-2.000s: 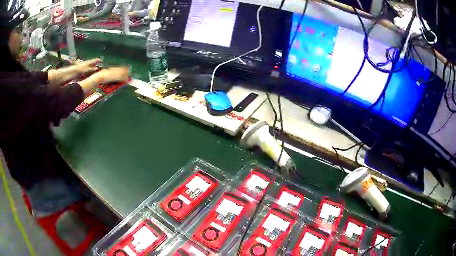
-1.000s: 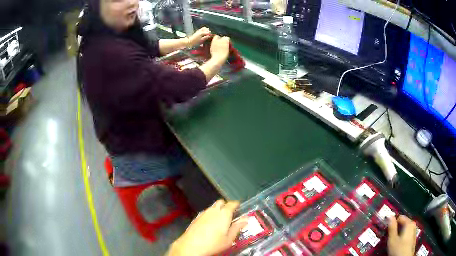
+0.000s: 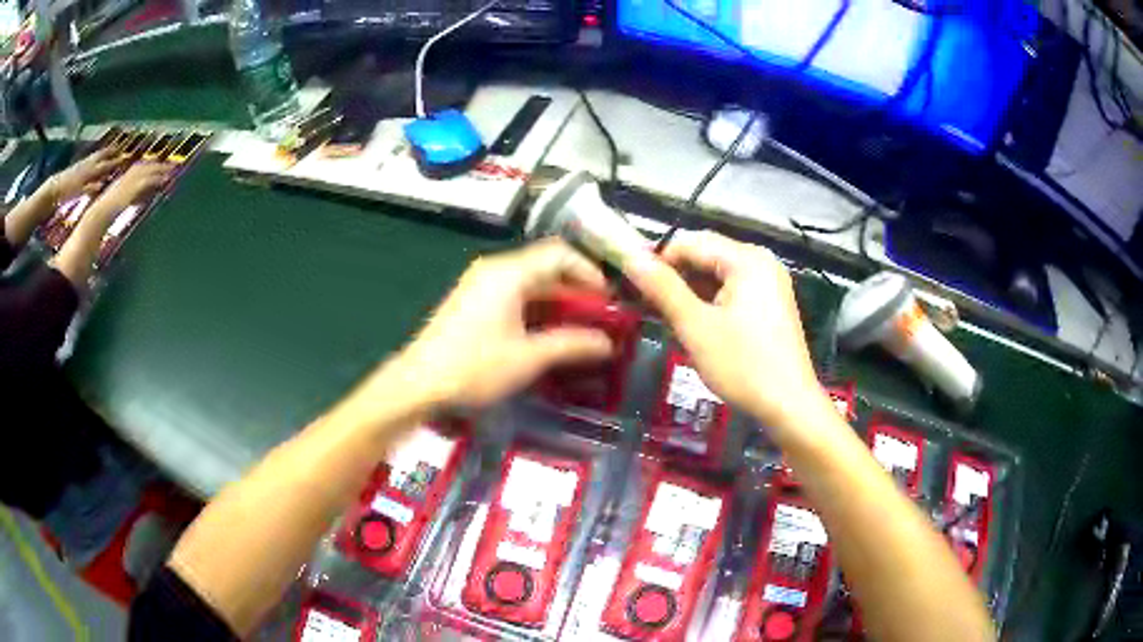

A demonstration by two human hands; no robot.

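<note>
A clear plastic tray [image 3: 602,434] holds several red handsets [image 3: 524,537], with white labels and round rings facing up. My left hand [image 3: 495,329] is blurred over the tray's back edge, with a dark red handset [image 3: 587,364] between its thumb and fingers. My right hand [image 3: 740,314] is beside it, thumb and forefinger close together near the handle end of a white scanner [image 3: 583,216] and a thin black cable. Whether it grips the cable or anything else cannot be told. My forearms hide parts of the tray.
A second white scanner [image 3: 905,336] lies behind the tray at right. The raised shelf holds a blue mouse [image 3: 444,141], a dark flat device [image 3: 521,124] and a bottle [image 3: 261,69], with monitors [image 3: 877,57] behind. A coworker's hands [image 3: 107,201] are at far left.
The view has swung right, away from the coworker. Both my hands have moved from the tray's two sides to its back edge, close together. A red handset now shows in my left hand.
</note>
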